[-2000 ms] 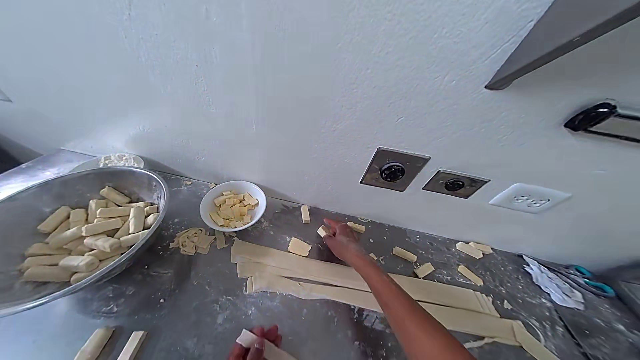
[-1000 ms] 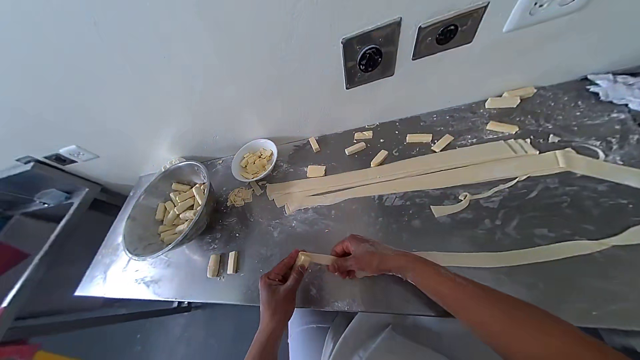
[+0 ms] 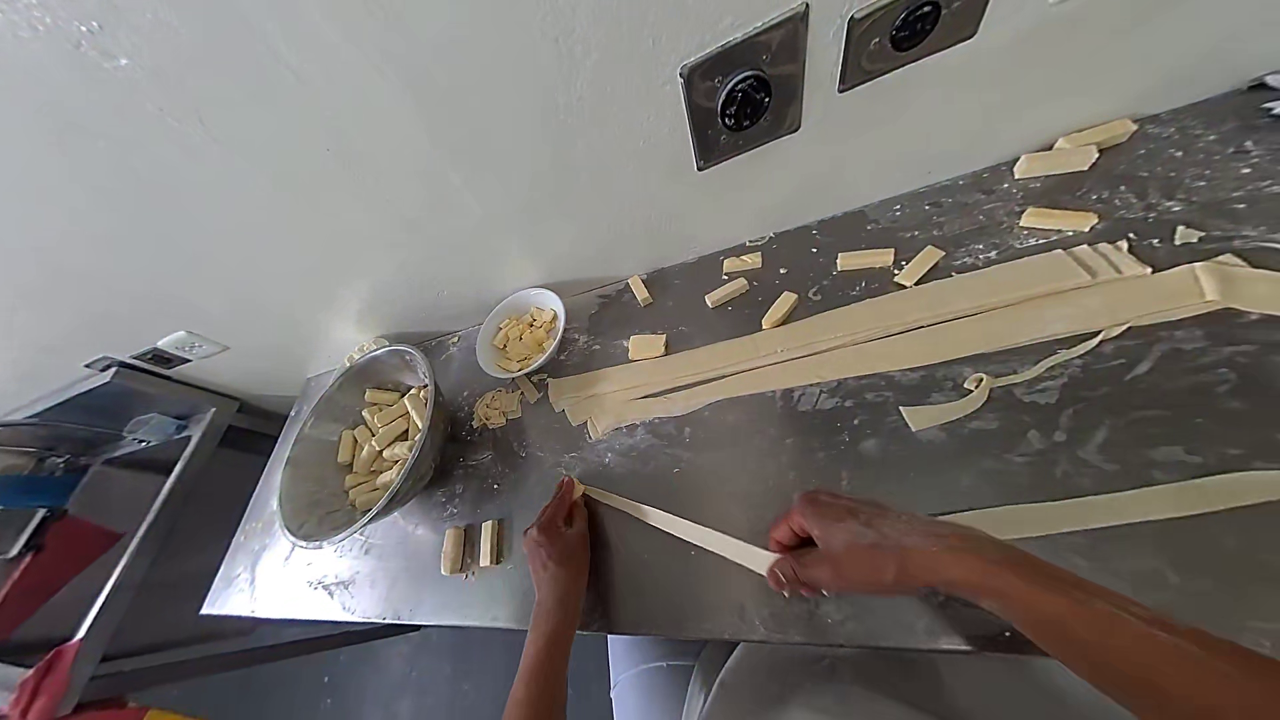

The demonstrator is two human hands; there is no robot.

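A narrow dough strip (image 3: 680, 528) runs between my hands above the near part of the metal table. My left hand (image 3: 560, 535) pinches its left end, where a small pale piece shows at the fingertips; my right hand (image 3: 835, 545) grips it farther right. More of a strip (image 3: 1130, 508) extends right from behind my right wrist. Two short pale sticks (image 3: 453, 550) lie left of my left hand. Beyond them a metal bowl (image 3: 432, 455) holds many dough-wrapped sticks (image 3: 390, 432). Long flat dough strips (image 3: 860, 345) lie farther back, with loose pale sticks (image 3: 865, 260) behind them.
A white bowl (image 3: 485, 350) of small pale pieces stands near the wall, with dough scraps (image 3: 492, 408) beside it. A curled dough strip (image 3: 945, 412) lies at centre right. Outlets (image 3: 745, 100) are set in the wall. A metal rack (image 3: 150, 530) stands left, past the table edge.
My right hand has moved right, away from my left hand, and a longer length of strip shows between them. Two seconds ago my right hand was at the loose sticks near the wall. The view has shifted.
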